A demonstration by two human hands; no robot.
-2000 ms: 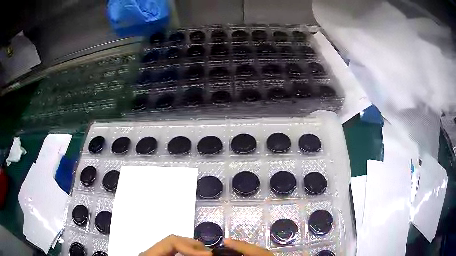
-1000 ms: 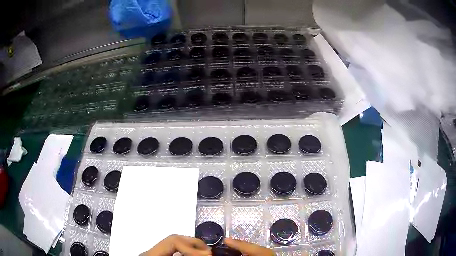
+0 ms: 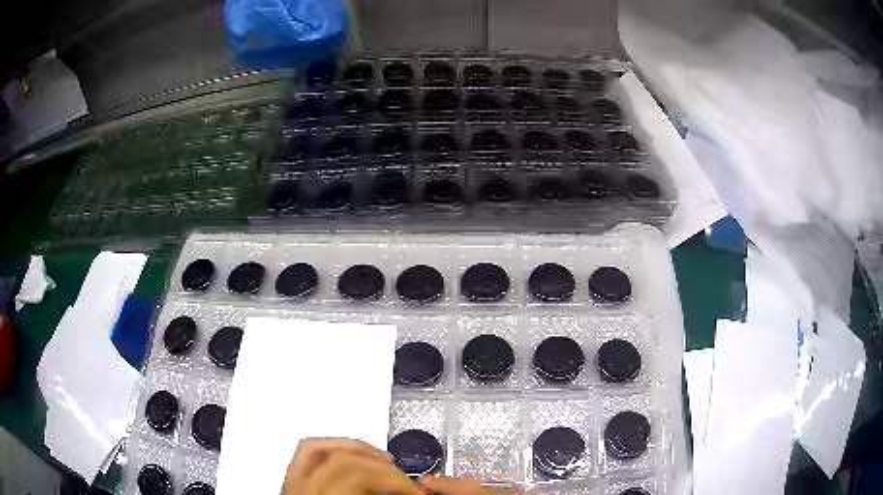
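The near clear tray (image 3: 673,367) holds rows of round black parts (image 3: 487,358). One pocket (image 3: 489,435) in its third row holds no disc. A plain white sheet (image 3: 310,387) lies over the tray's left-middle pockets. My left hand (image 3: 339,469) is at the bottom edge over the sheet's lower right part, its fingers bent. My right hand (image 3: 470,486) shows only as a blurred strip of fingers at the bottom edge, close to the left. A tiny dark bit shows between them. What the fingertips hold is hidden or cut off.
Behind is a far tray of black discs (image 3: 443,191), with an empty clear tray (image 3: 160,179) to its left. A blue plastic bag (image 3: 286,29) is at the back. White papers lie left (image 3: 87,377) and right (image 3: 755,406). Translucent sheets (image 3: 765,126) are heaped at right.
The whole view has shifted slightly. My left hand has risen a little and covers more of the sheet. My right hand sits lower, and the black part seen between the fingers is now almost out of sight.
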